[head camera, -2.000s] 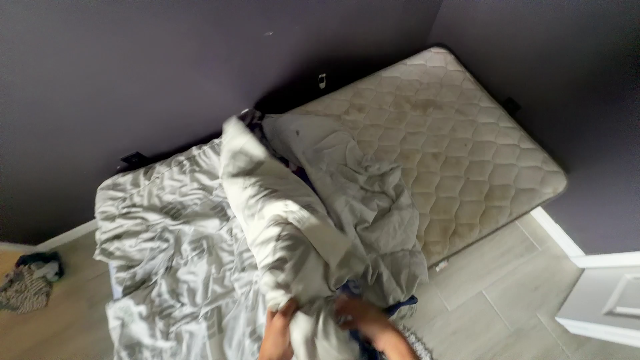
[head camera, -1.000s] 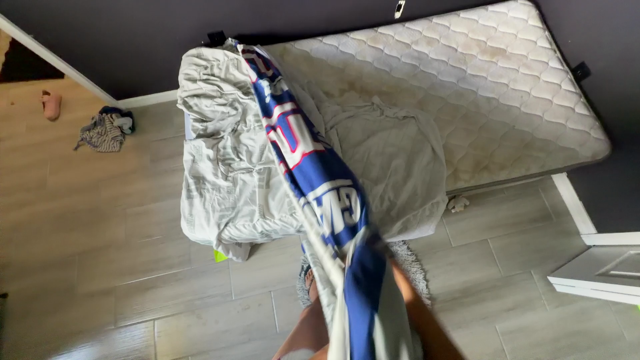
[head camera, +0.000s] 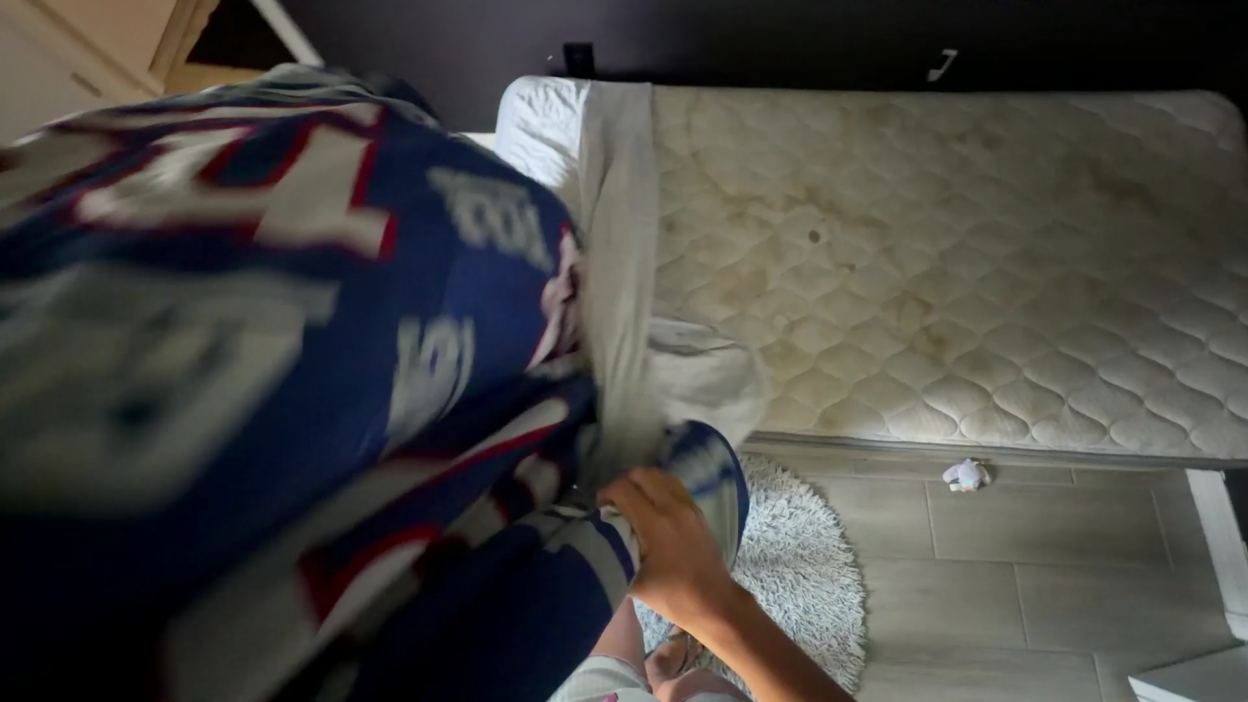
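Note:
A large blue blanket with white and red lettering (head camera: 390, 283) billows across the left half of the view, blurred by motion. My right hand (head camera: 673, 536) grips its gathered edge at the lower middle. My left hand does not show; the blanket fills that side. Behind the blanket, a pale grey sheet (head camera: 619, 244) hangs or lies in a strip over the mattress (head camera: 926, 263), which is quilted, off-white and stained. A bunched part of pale cloth (head camera: 702, 380) lies at the mattress's near edge, just above my right hand.
A round shaggy grey rug (head camera: 799, 575) lies on the tiled floor by my feet. A small white object (head camera: 966, 475) rests on the floor near the mattress. The dark wall (head camera: 799, 44) runs along the far side; a white panel edge (head camera: 1189, 678) stands at lower right.
The blue blanket, a narrow twisted length one second ago, is now spread wide over the left side. More of the mattress is seen bare, and the view has shifted.

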